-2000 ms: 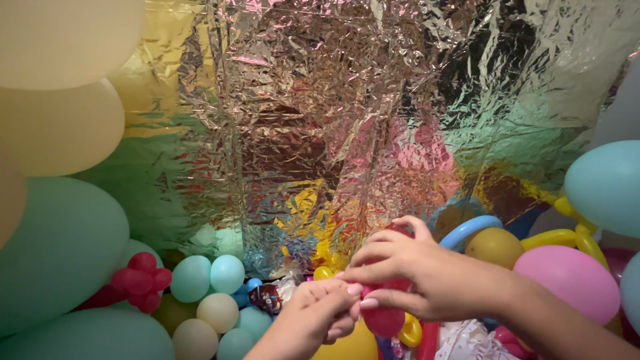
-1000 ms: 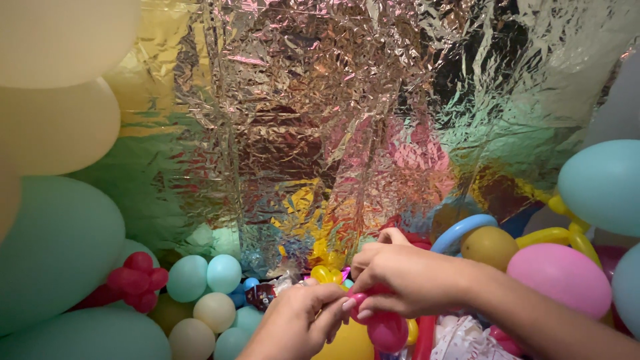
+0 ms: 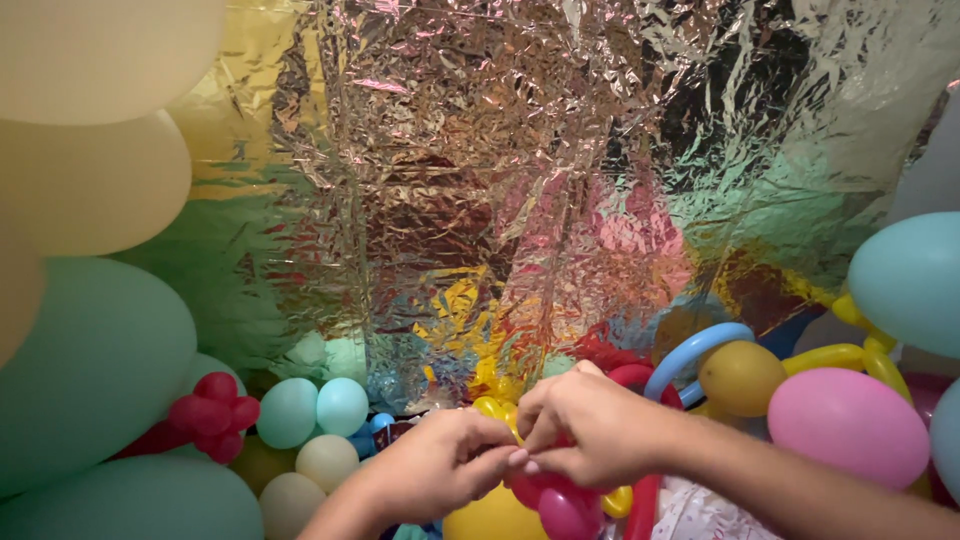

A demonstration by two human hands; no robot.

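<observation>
Near the bottom centre, my left hand and my right hand meet fingertip to fingertip. Both pinch at the upper end of a small cluster of magenta balloons; the pinched part is mostly hidden by the fingers. The magenta balloons hang just under my right hand. Below them and to the left is a larger yellow balloon. Thin yellow balloon loops show behind the fingers, and a long red balloon runs down beside my right wrist.
Crinkled reflective foil hangs ahead. Large cream and teal balloons crowd the left, with a red balloon cluster. On the right are a pink balloon, a light blue balloon and a curved blue balloon.
Both hands stay together at the magenta balloons while their fingers shift. The right hand's raised fingers have folded in toward the left fingertips, and more of the magenta cluster shows below them.
</observation>
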